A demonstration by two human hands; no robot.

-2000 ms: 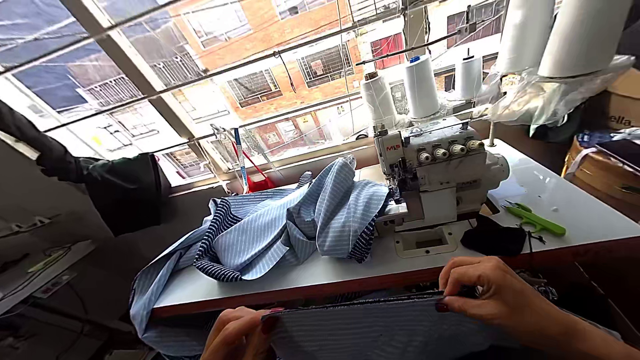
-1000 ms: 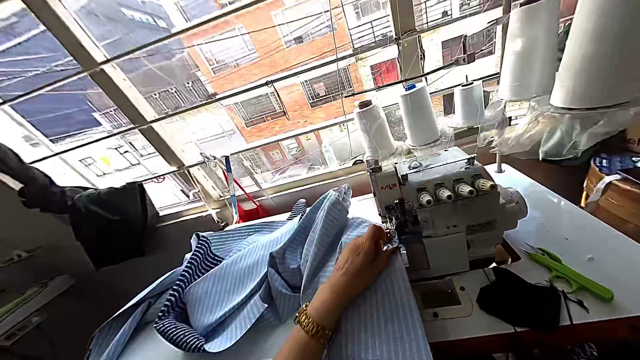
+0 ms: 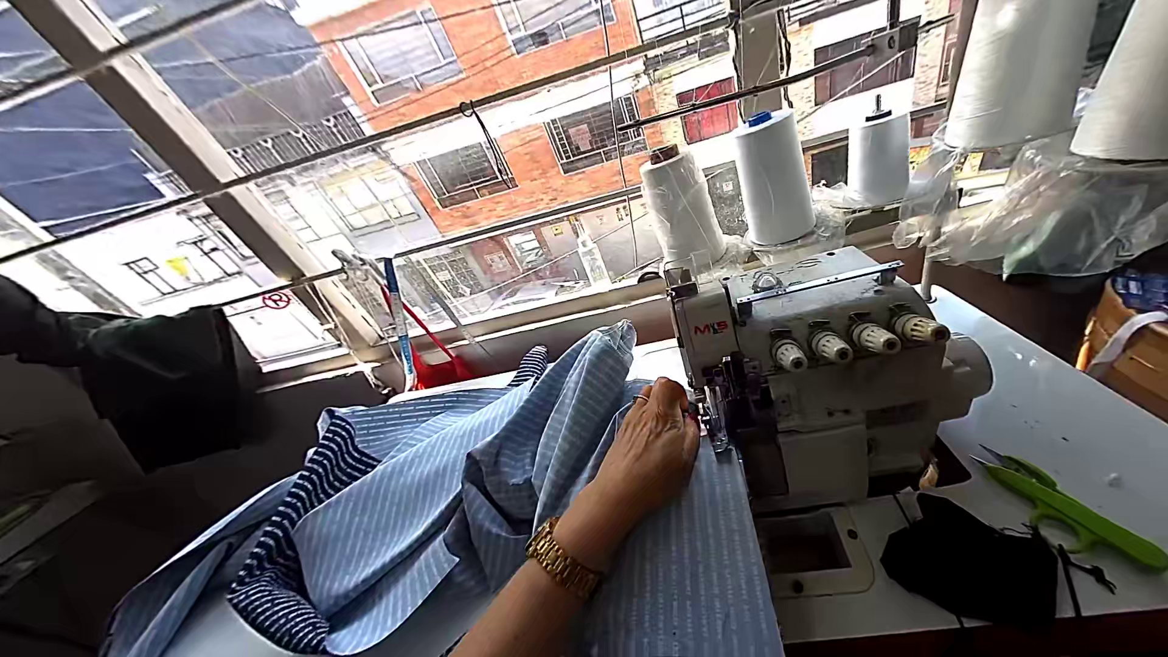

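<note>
My left hand (image 3: 652, 438), with a ring and a gold-coloured wristwatch, is at the presser foot of a white overlock sewing machine (image 3: 821, 392). Its fingers are bent and pinch the edge of light blue striped fabric (image 3: 680, 566). The fingertips are partly hidden against the machine. One layer of the fabric lies flat under my forearm, and the rest is bunched in folds to the left. A navy and white striped band (image 3: 283, 566) runs along part of it. My right hand is out of view.
Green-handled thread snips (image 3: 1068, 511) and a black cloth piece (image 3: 972, 561) lie right of the machine on the white table (image 3: 1031, 401). Thread cones (image 3: 774, 178) stand behind it, before a barred window. A red item (image 3: 443, 370) hangs at the sill.
Two seconds ago both hands held a fabric edge at the table's front. My left hand has since moved up to the presser foot, the fabric now lies there, and my right hand has left view.
</note>
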